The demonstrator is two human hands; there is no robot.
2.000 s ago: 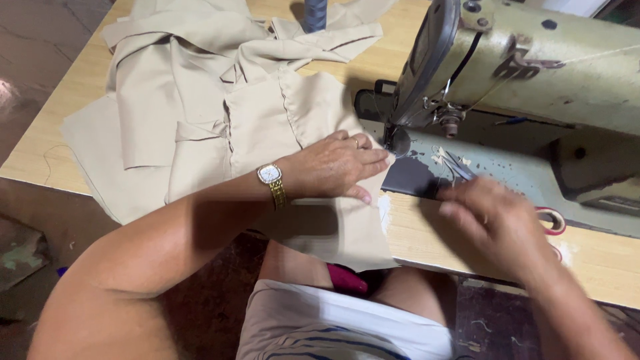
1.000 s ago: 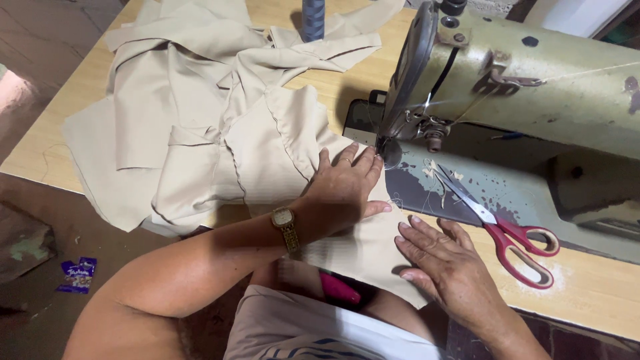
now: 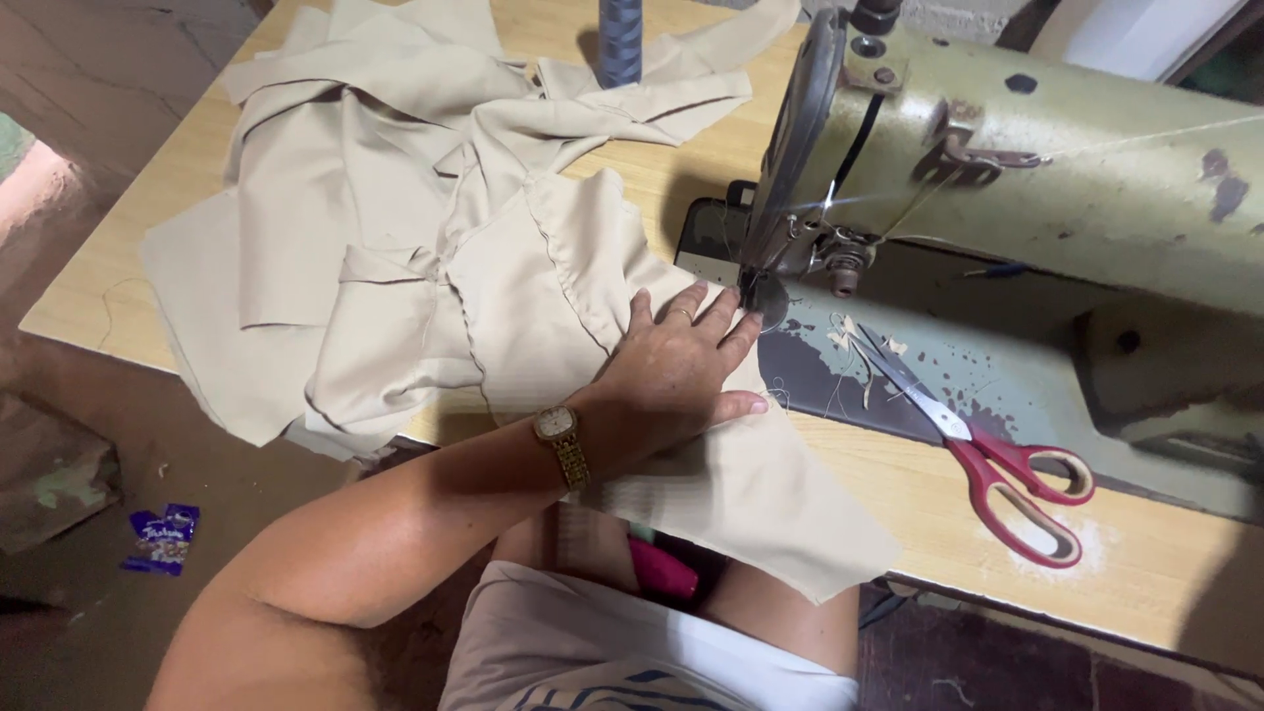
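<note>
Beige fabric with wavy seams (image 3: 523,296) spreads over the left part of the wooden table, and one corner hangs over the front edge above my lap. My left hand (image 3: 681,351) lies flat on it with the fingers spread, their tips close to the presser foot of the green sewing machine (image 3: 987,138). It presses on the cloth without grasping it. Red-handled scissors (image 3: 968,434) lie partly spread on the machine bed and table, right of the hand, their tips near thread and cloth scraps (image 3: 849,336). My right hand is out of view.
A dark thread cone (image 3: 620,44) stands on the table (image 3: 118,286) behind the cloth. Thread runs along the machine arm to its tension parts (image 3: 847,259). A purple wrapper (image 3: 161,539) lies on the floor at the left.
My right hand, blurred over the scissors at first and then beside the cloth, has left the view. The scissors now lie uncovered. My left hand has stayed on the fabric beside the presser foot.
</note>
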